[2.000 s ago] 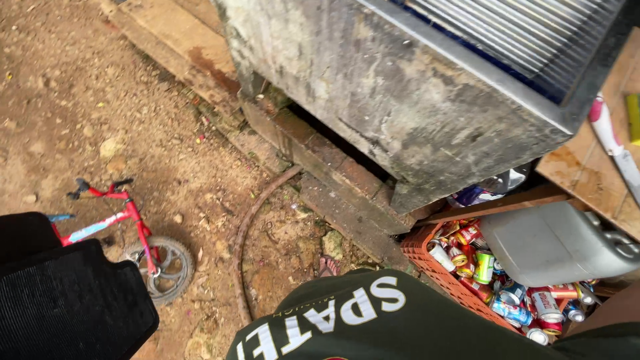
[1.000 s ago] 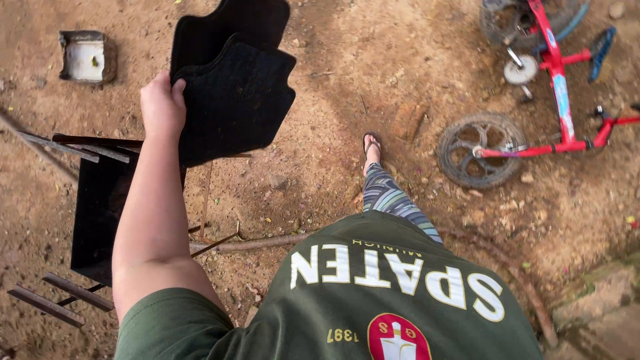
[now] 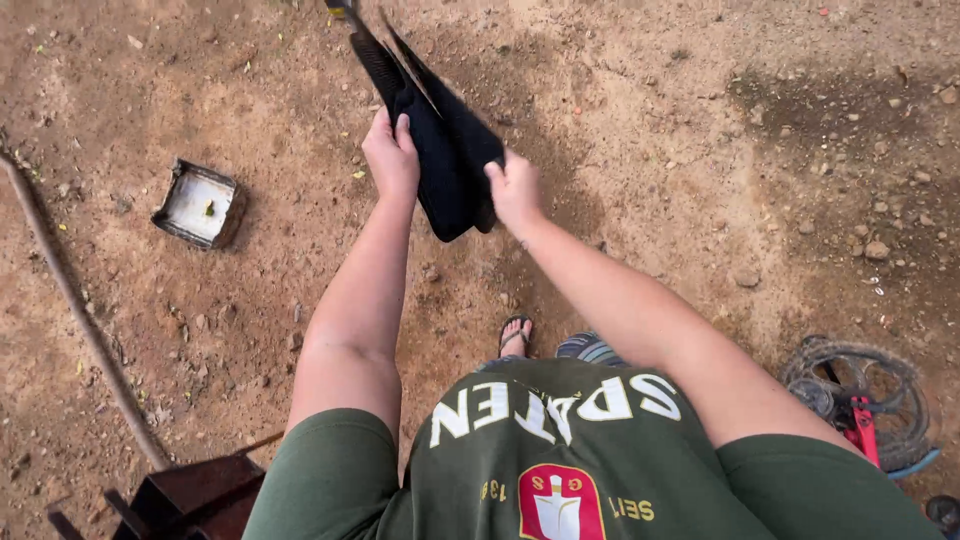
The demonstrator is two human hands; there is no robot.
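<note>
My left hand (image 3: 391,154) grips the near-left edge of a bundle of black rubber-like mats (image 3: 442,172), thumb on top. On the other side, my right hand (image 3: 515,187) pinches the right edge of the same bundle. The pieces, which look like car floor mats, hang over the dirt at upper middle, seen nearly edge-on and fanned a little apart. Ribbing shows on the upper left piece. My fingers behind the mats are hidden.
An old square container (image 3: 196,204) with a whitish inside lies on the dirt at left. Beyond it runs a long hose or pole (image 3: 82,315). A rusty metal box-like frame (image 3: 195,499) stands at lower left, a red bicycle (image 3: 864,427) at lower right. Small stones dot the ground.
One second ago only my left hand was seen on the mats, which showed their broad faces; now both hands hold them, turned nearly edge-on. The view has swung over the dirt ground.
</note>
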